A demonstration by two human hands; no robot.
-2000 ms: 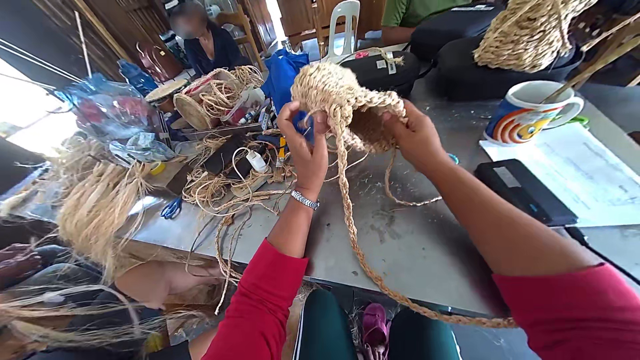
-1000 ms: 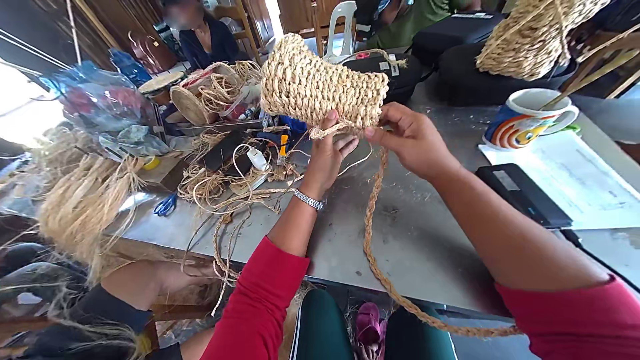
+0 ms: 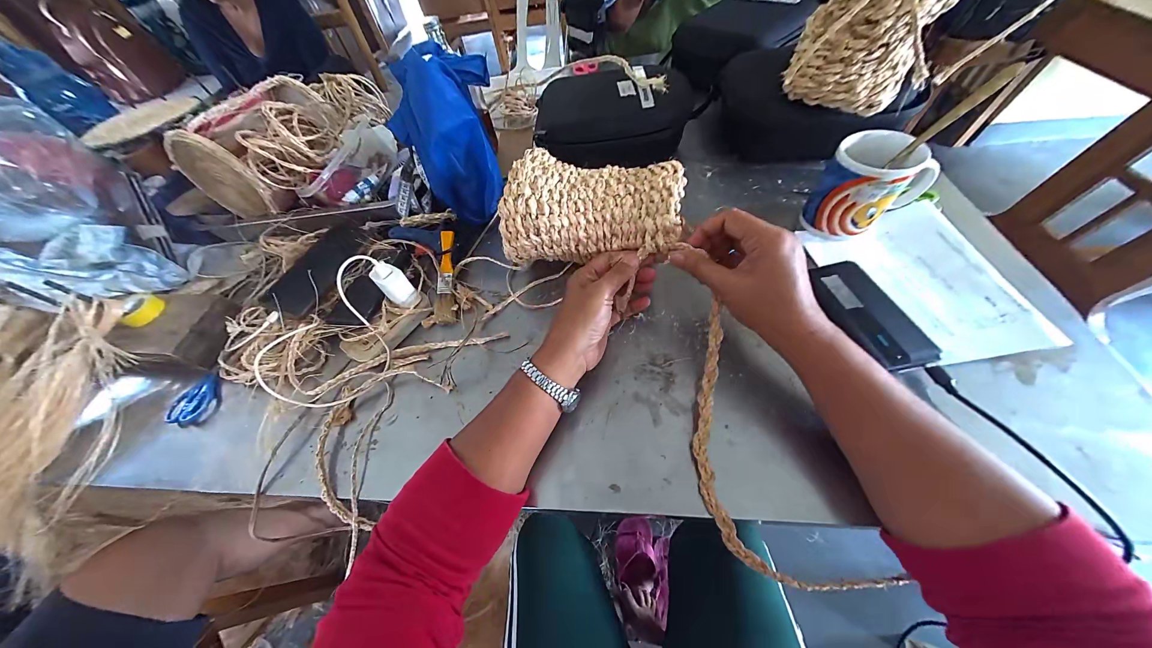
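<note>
A woven natural-fiber piece (image 3: 589, 209), roughly cylindrical, is held at its lower edge over the metal table. My left hand (image 3: 605, 301) grips that edge from below near its right corner, thumb on top. Just to the right, my right hand (image 3: 742, 270) pinches the braided fiber cord (image 3: 707, 432) between thumb and fingers where it meets the piece. From there the cord hangs down over the table's front edge and curves right toward my sleeve. The inside of the piece is hidden.
Left of my hands lie loose fiber strands (image 3: 288, 351), a paintbrush (image 3: 445, 261), a white adapter (image 3: 393, 283) and blue-handled scissors (image 3: 193, 400). A mug (image 3: 868, 184), papers (image 3: 972, 288) and a black device (image 3: 873, 315) sit right. Black cases (image 3: 616, 117) stand behind. Other people sit nearby.
Two seconds ago the piece was raised with its opening showing; its woven side now faces me, lower over the table. Both hands have come together at its lower edge.
</note>
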